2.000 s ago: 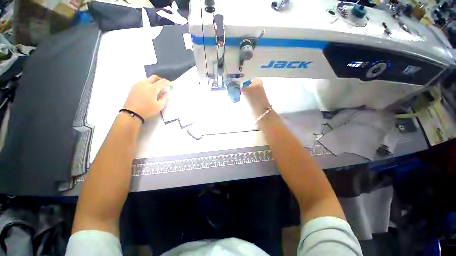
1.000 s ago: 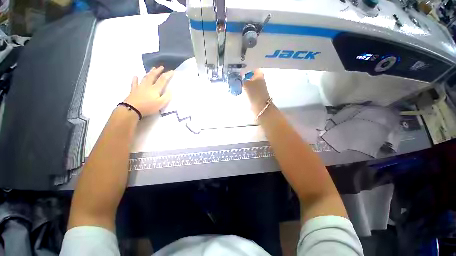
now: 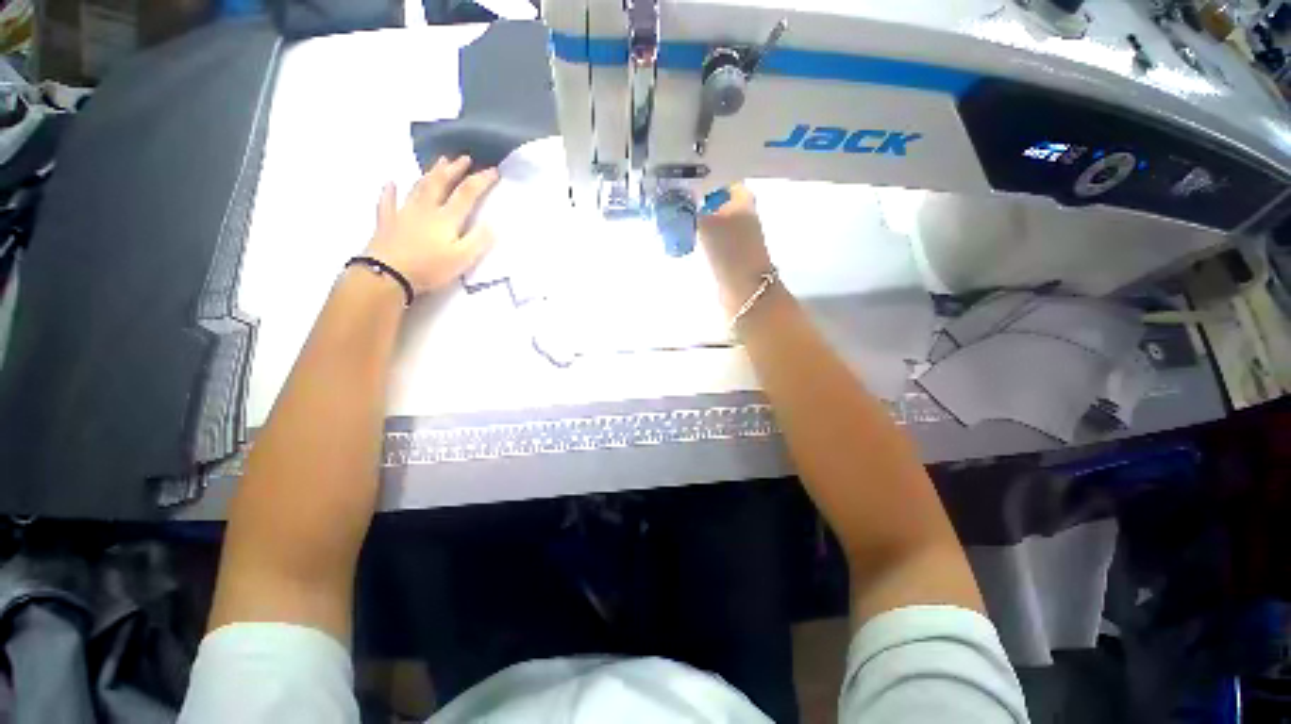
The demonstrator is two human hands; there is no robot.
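Observation:
A light cut piece (image 3: 623, 314), bleached by the lamp, lies flat under the sewing machine's needle area (image 3: 623, 198); its stepped dark-edged outline shows at its left. A dark garment panel (image 3: 507, 88) shows behind it, left of the machine head. My left hand (image 3: 436, 234) lies on the cloth left of the needle, fingers spread, holding nothing. My right hand (image 3: 733, 234) is just right of the presser foot, partly hidden by the machine head and glare; its fingertips are hidden, so I cannot tell whether it grips anything.
The white machine head (image 3: 850, 106) spans the upper right. A stack of dark panels (image 3: 113, 283) lies at the left. Small light grey cut pieces (image 3: 1026, 371) overlap at the right. A printed ruler (image 3: 566, 433) runs along the front edge. Pale cloth (image 3: 1062, 587) hangs below.
The whole view has shifted, so the machine sits slightly higher and further right in the picture. Over the dark panel, my left hand's fingers have spread and moved slightly away from me.

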